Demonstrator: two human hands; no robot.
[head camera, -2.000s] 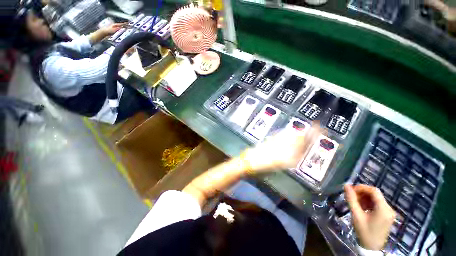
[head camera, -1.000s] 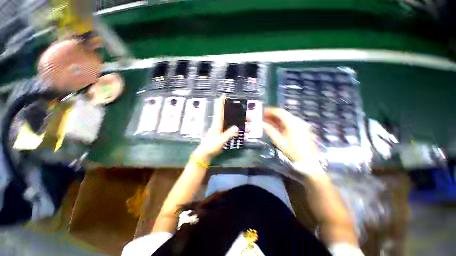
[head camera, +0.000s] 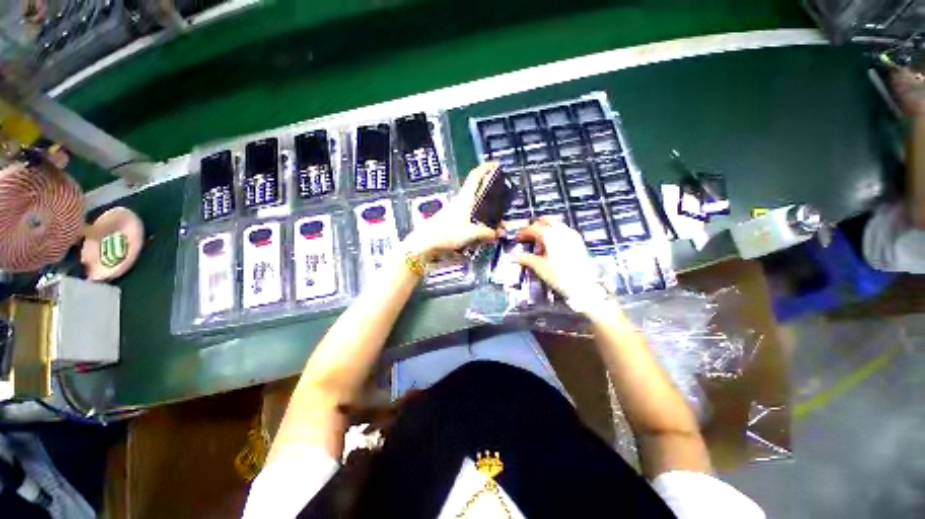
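My left hand (head camera: 454, 225) holds a keypad phone (head camera: 493, 198), tilted, above the gap between the trays. My right hand (head camera: 553, 258) is close beside the phone's lower end with fingers bent; a small dark-edged, pale piece (head camera: 506, 267) shows by its fingertips, and whether they grip it is unclear. The clear phone tray (head camera: 189, 266) on the left has an upper row of dark keypad phones (head camera: 313, 164) and a lower row of white-backed phones (head camera: 262, 266). The lens tray (head camera: 649, 208) on the right holds rows of black square pieces (head camera: 578, 178); my right hand partly covers its lower left.
Loose black pieces and white paper (head camera: 690, 208) lie right of the lens tray, with a white bottle (head camera: 776, 229) beyond. Clear film scraps (head camera: 695, 340) heap over a carton (head camera: 756, 380) below the bench edge. A pink fan (head camera: 39, 215) and box device (head camera: 83, 322) stand left. Another person's arm shows far right.
The view has swung right. The phone in my left hand has moved from over the phone tray towards the lens tray, and my right hand has come in close to it.
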